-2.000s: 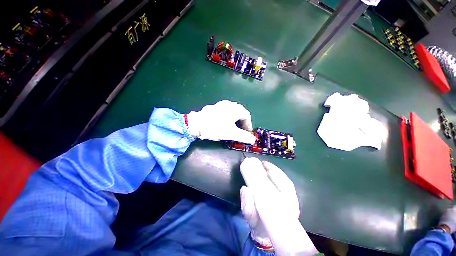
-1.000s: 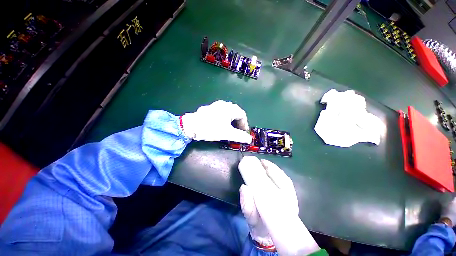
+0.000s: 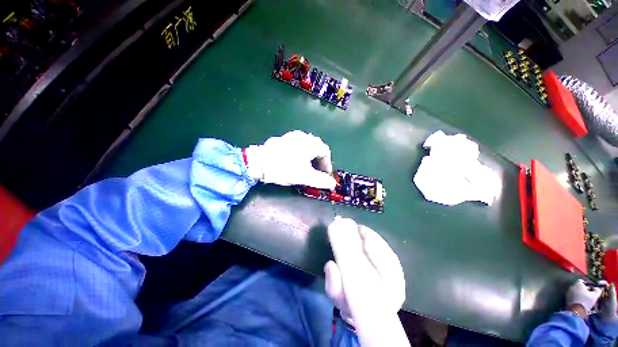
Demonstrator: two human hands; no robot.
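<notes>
A narrow circuit board [image 3: 359,191] with red, black and white parts lies on the green bench in front of me. My left hand [image 3: 291,161], in a white glove, holds its left end between thumb and fingers, hiding that end. My right hand [image 3: 366,268], also gloved in white, is closed around the white glue syringe [image 3: 385,332] just below the board. The glove hides much of the barrel. The thin dark needle [image 3: 335,212] points up near the board's lower edge; whether it touches is too small to tell. A second board [image 3: 312,81] lies farther back.
A grey stand post [image 3: 434,57] is bolted behind the boards. A white crumpled cloth [image 3: 457,169] lies right, beside red-orange sheets [image 3: 555,215]. A large black tote [image 3: 135,74] stands left. Another person's gloved hands [image 3: 584,295] hold something at lower right, near small boards [image 3: 581,181].
The view has shifted slightly, so the cloth and red sheets sit farther left. The right hand is a little lower relative to the board. The other person's hands now show more. The left hand keeps its hold.
</notes>
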